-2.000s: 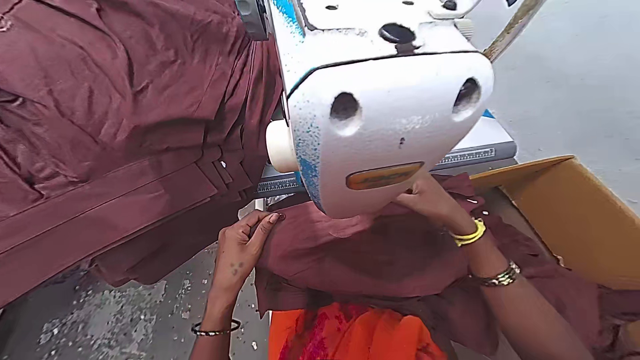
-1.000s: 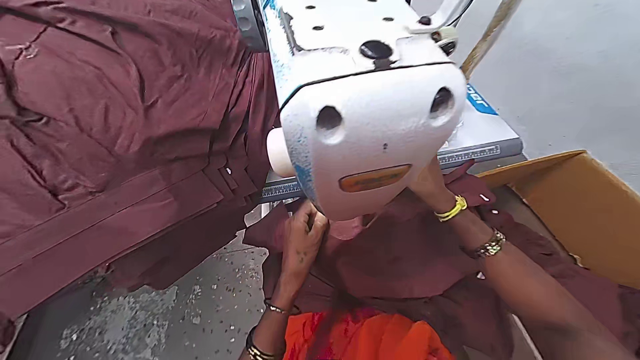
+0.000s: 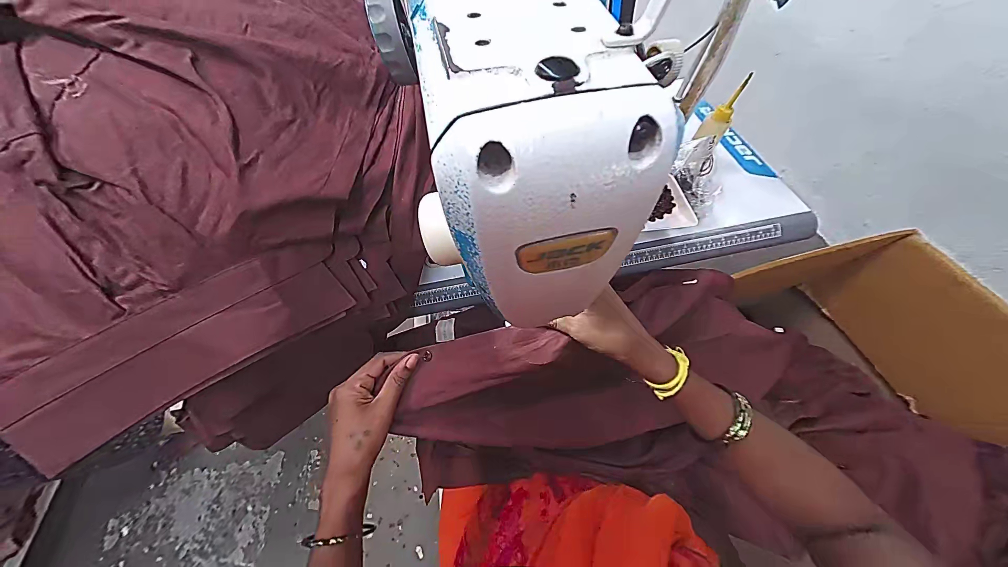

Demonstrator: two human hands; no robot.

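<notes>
A white Jack sewing machine head (image 3: 551,189) stands in the middle and hides the needle area. Below it lies a maroon garment (image 3: 535,394), spread over my lap and off to the right. My left hand (image 3: 370,394) pinches the garment's edge between thumb and forefinger, right beside a small dark button (image 3: 426,356). Partly covered by the machine's lower end, my right hand (image 3: 594,323) holds the same strip of cloth; its fingertips are hidden.
Stacked maroon garments (image 3: 197,157) fill the left side. At the right is an open cardboard box (image 3: 929,331). Behind the machine, on its bed (image 3: 724,236), are a white tray (image 3: 683,214) of small dark buttons and a yellow-tipped bottle (image 3: 713,130). Scraps litter the floor (image 3: 197,504).
My left hand has moved from close under the machine head out to the left, drawing the cloth edge out. The button beside its thumb is now visible. The view has shifted somewhat.
</notes>
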